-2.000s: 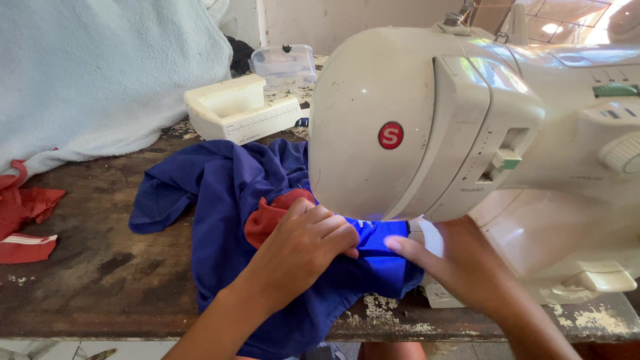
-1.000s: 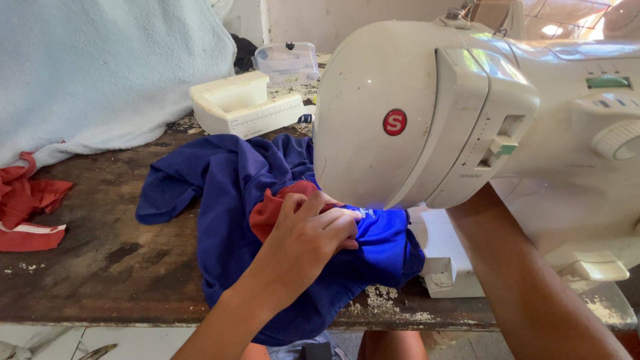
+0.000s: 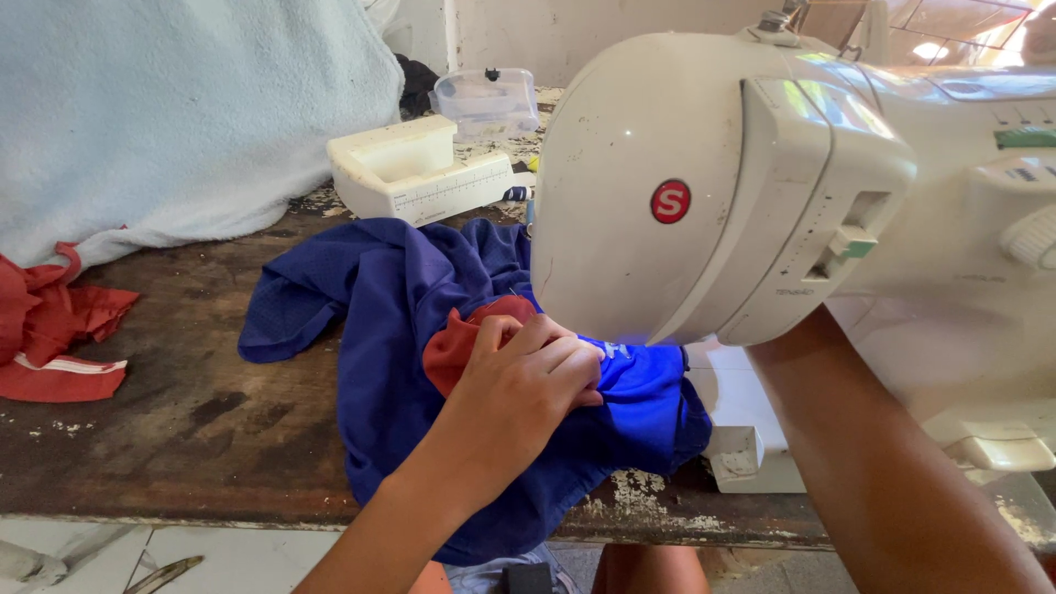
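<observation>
A white sewing machine (image 3: 627,165) stands at the right, its lamp lighting blue fabric (image 3: 652,396) below the head. The rest of the blue garment (image 3: 379,330) spreads to the left on the table. My left hand (image 3: 536,363), fingers curled, presses on the fabric beside a bunched red cloth piece (image 3: 452,355) and grips its edge. My right forearm reaches behind the machine's head, which hides the right hand. The needle and presser foot are hidden too.
A detached white accessory tray (image 3: 454,191) and a clear plastic box (image 3: 487,103) lie behind the garment. Red fabric scraps (image 3: 62,330) lie at the far left, near a pale blue towel (image 3: 181,107). The worn wooden table's front edge (image 3: 206,507) runs below.
My right hand has moved from the front of the blue fabric to behind the machine's head, out of sight. My left hand stays at the red and blue cloth.
</observation>
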